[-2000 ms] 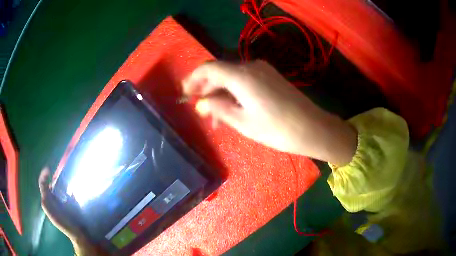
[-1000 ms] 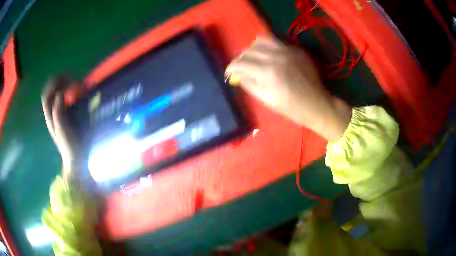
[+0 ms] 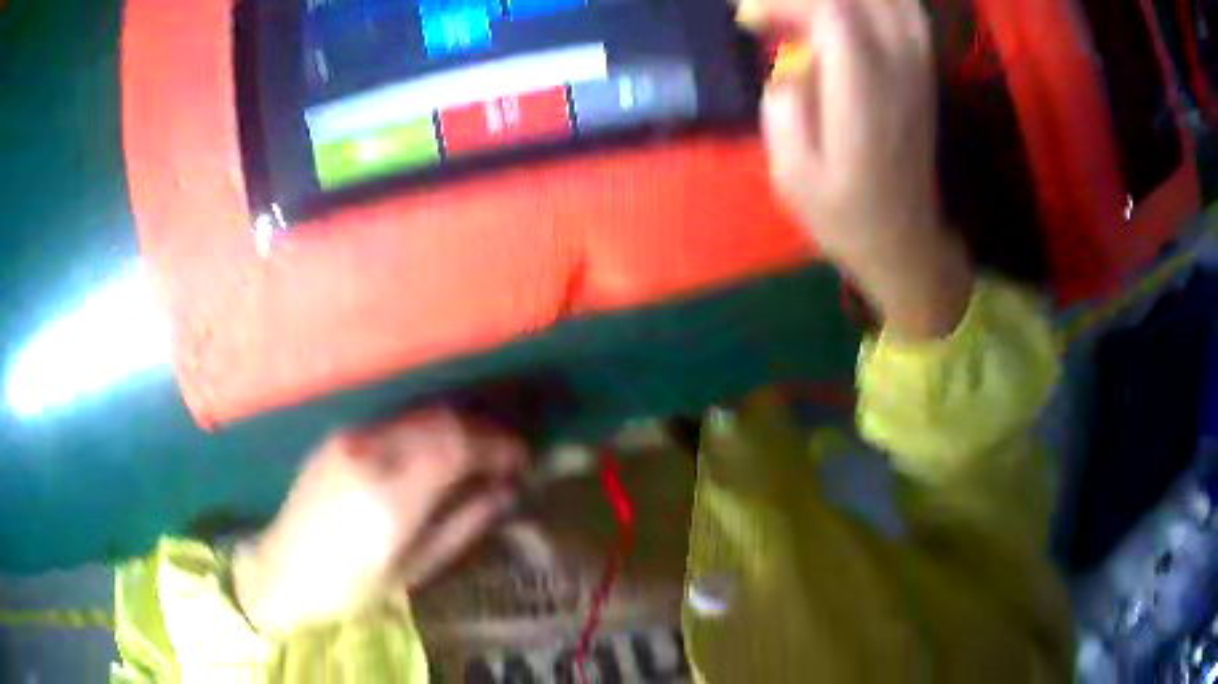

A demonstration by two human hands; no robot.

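The tablet (image 3: 508,100) lies on an orange-red foam tray (image 3: 441,287) at the top of the view, cut off by the upper edge. Its lit screen shows blue buttons, a white bar and green, red and grey buttons. My right hand (image 3: 862,147) is at the tablet's right edge, fingers bent, with a yellow-orange finger cot (image 3: 791,62); whether it holds anything is too blurred to tell. My left hand (image 3: 401,501) is blurred, fingers curled, below the foam near my lap, off the tablet. A red cord (image 3: 616,501) hangs in front of my smock.
Green line surface (image 3: 67,254) with a bright lamp reflection is at the left. Another orange-red foam tray (image 3: 1055,134) with a dark slab stands at the right, beyond my right hand. A yellow line (image 3: 1135,287) runs across the floor at the right.
My left hand has left the tablet's left edge and come down to my lap. The view has shifted, so the tablet sits higher and less tilted. My right hand stays beside the tablet.
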